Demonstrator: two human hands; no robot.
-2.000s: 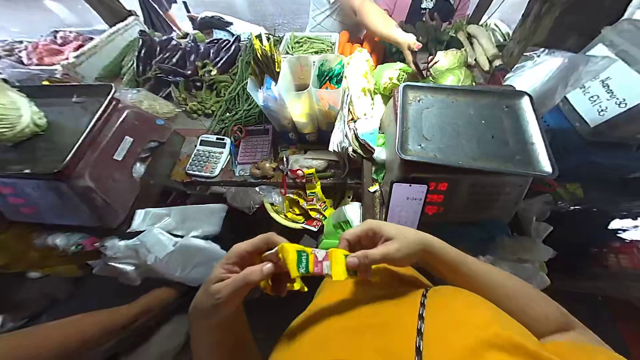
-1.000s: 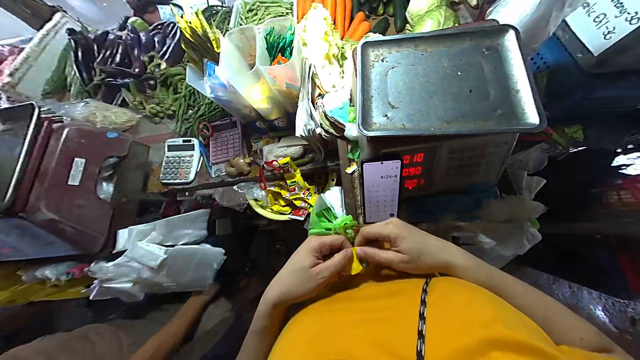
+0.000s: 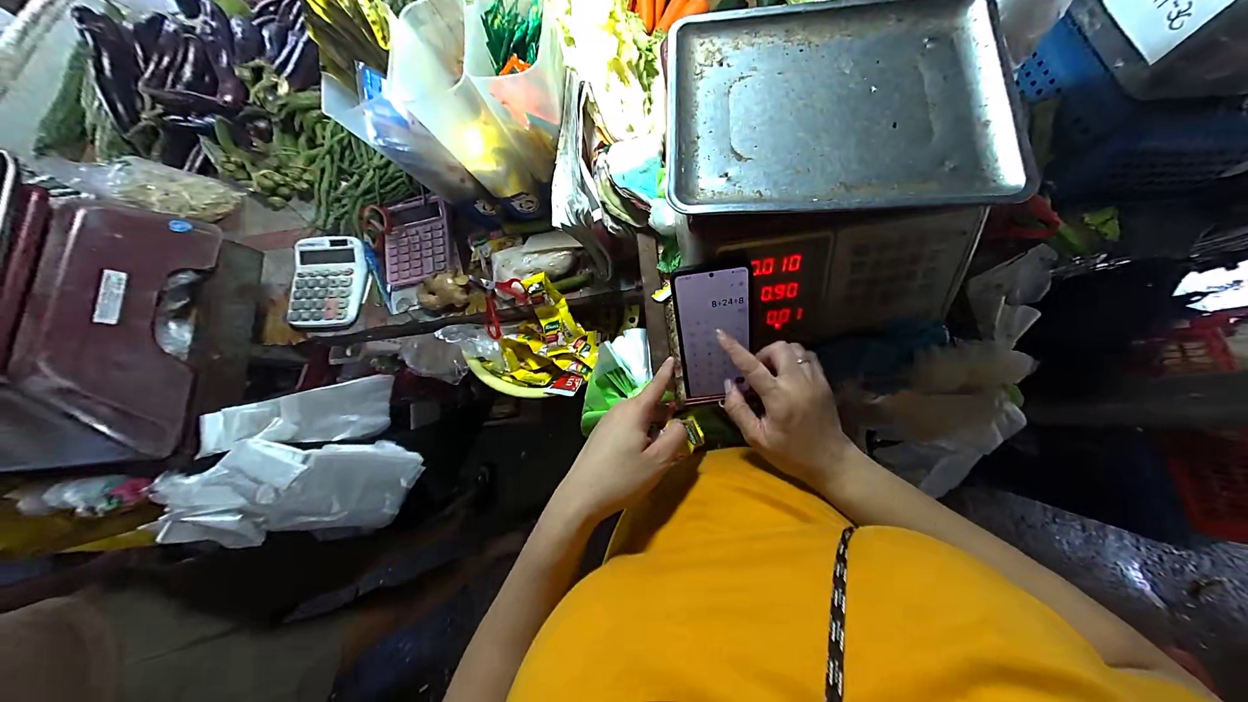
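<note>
A smartphone (image 3: 710, 336) with a calculator on its screen leans upright against the front of a digital scale (image 3: 858, 263) with a metal tray (image 3: 843, 112). My right hand (image 3: 795, 409), a ring on one finger, has its index fingertip at the phone's screen. At the phone's lower left, my left hand (image 3: 629, 444) holds a small yellow packet (image 3: 693, 433), mostly hidden by the fingers. Green and white plastic bags (image 3: 616, 375) are just behind the left hand. A yellow bowl (image 3: 507, 383) of yellow seasoning packets (image 3: 551, 341) stands further left.
A white calculator (image 3: 329, 283) and a pink calculator (image 3: 417, 241) lie at the left, near eggplants (image 3: 185, 68) and green beans (image 3: 356, 171). White plastic bags (image 3: 292, 487) hang at the lower left. A dark red scale (image 3: 107, 322) stands at the far left.
My hands were together on yellow packets; they are now apart. The right hand has moved to the phone's screen, while the left keeps a packet. The view has moved closer to the scale.
</note>
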